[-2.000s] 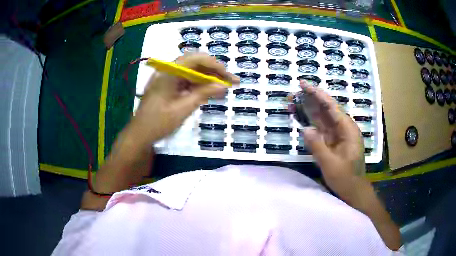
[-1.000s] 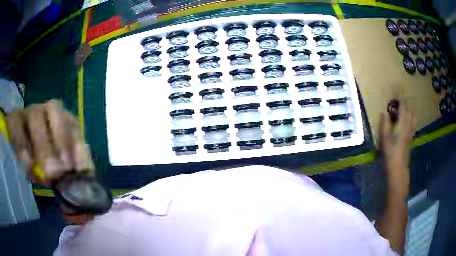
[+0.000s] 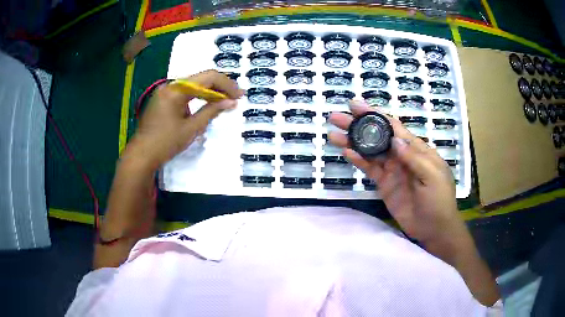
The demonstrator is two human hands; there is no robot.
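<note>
My right hand [image 3: 412,167] holds a speaker driver [image 3: 370,134] in its fingers, its dark face with a grey centre turned up, above the white tray. My left hand [image 3: 179,117] holds the yellow test probe [image 3: 199,90], its tip pointing right, over the tray's left part. Red and black leads [image 3: 147,94] run from the probe's rear past the wrist. The white tray [image 3: 201,173] bears speaker drivers on edge in neat rows; my hands hide some of them.
A brown cardboard sheet [image 3: 495,148] lies right of the tray with speaker drivers at its far right. A pale ribbed stack [image 3: 23,148] stands at far left. Clear plastic items [image 3: 347,8] are at the back. Yellow and red tape marks the green mat [image 3: 80,136].
My right hand has come from the cardboard to above the tray with a speaker driver, and none lies at that cardboard spot. My left hand has moved from the far left to the tray; its dark disc is gone.
</note>
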